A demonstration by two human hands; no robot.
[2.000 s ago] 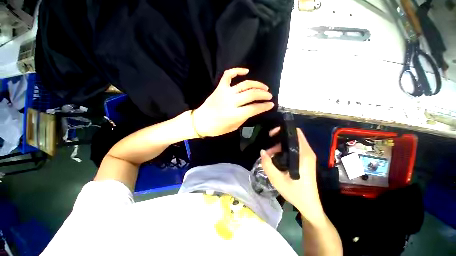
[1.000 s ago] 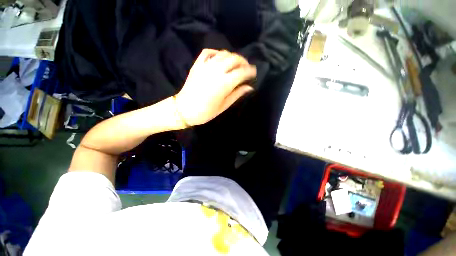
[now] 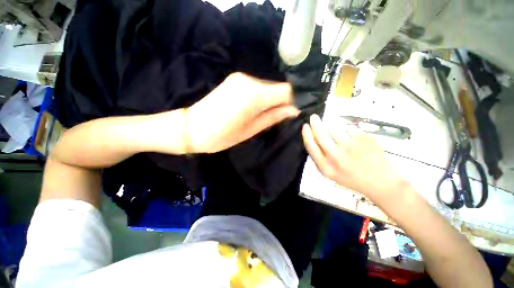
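Observation:
The black garment (image 3: 152,62) lies in a heap on the table left of the needle and hangs over the front edge. My left hand (image 3: 242,112) pinches its cloth, fingertips near the garment's right side; it is slightly blurred. My right hand (image 3: 344,152) has its fingertips on the cloth's right edge just below the presser foot (image 3: 328,73). The tips of both hands are close together. The pale sewing machine head (image 3: 383,28) stands at the upper right. The tan block (image 3: 346,81) is right beside the foot.
Grey thread snips (image 3: 383,128) lie just above my right hand. Black-handled shears (image 3: 463,174) lie at the right beside an orange-brown handle (image 3: 468,112). A red tray (image 3: 394,274) is under the table edge, partly behind my right forearm. A blue crate (image 3: 169,216) is below at left.
My right hand has come from below the table edge, where it held a black object, up to the cloth; that object is no longer seen. My left hand now grips cloth. The machine head has come into view.

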